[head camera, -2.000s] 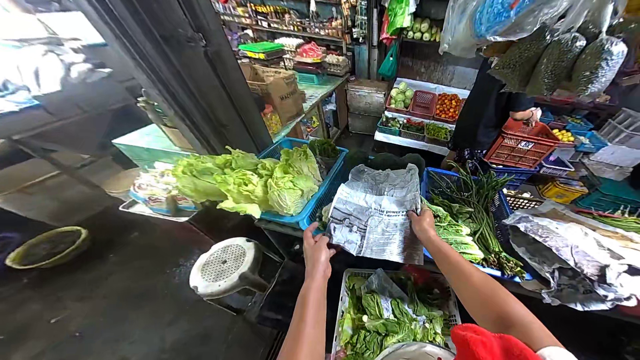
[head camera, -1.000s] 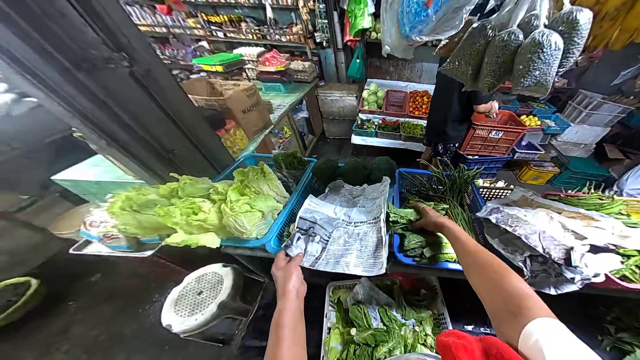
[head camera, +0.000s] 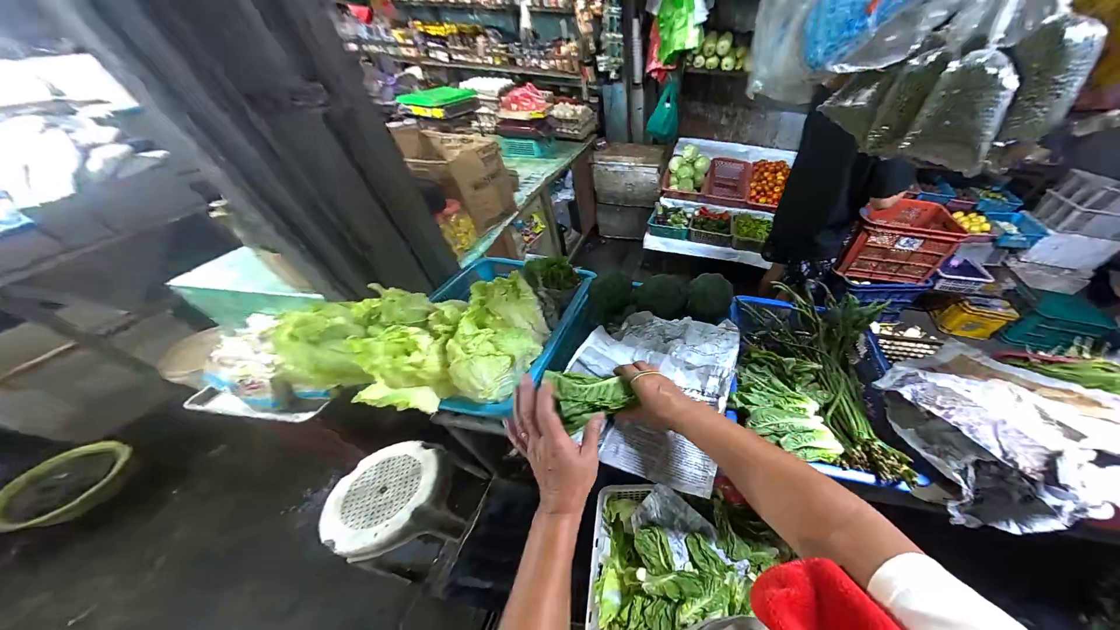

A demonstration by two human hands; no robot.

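Note:
Newspaper sheets [head camera: 674,455] lie between a blue basket of lettuce and a blue basket of greens. Over their left part, my right hand [head camera: 652,398] grips a bundle of leafy greens [head camera: 582,395]. My left hand [head camera: 553,437] has its fingers spread at the bundle's left end, beside the lettuce [head camera: 494,350]; whether it touches the leaves is hard to tell. More leafy greens [head camera: 783,407] and long thin green stalks [head camera: 844,394] lie in the right blue basket [head camera: 875,479]. Broccoli heads [head camera: 662,296] stand behind the newspaper.
A white basket [head camera: 600,534] of leafy greens is below my hands. A white plastic stool [head camera: 385,494] stands at lower left, near a dark post [head camera: 289,131]. Crumpled newspaper [head camera: 1006,437] covers produce at right. A person in dark clothes [head camera: 818,188] stands beyond, by red crates [head camera: 906,241].
My right hand has moved left from the right basket, now with a bundle of greens over the newspaper. My left hand has let go of the newspaper's edge and its fingers are spread.

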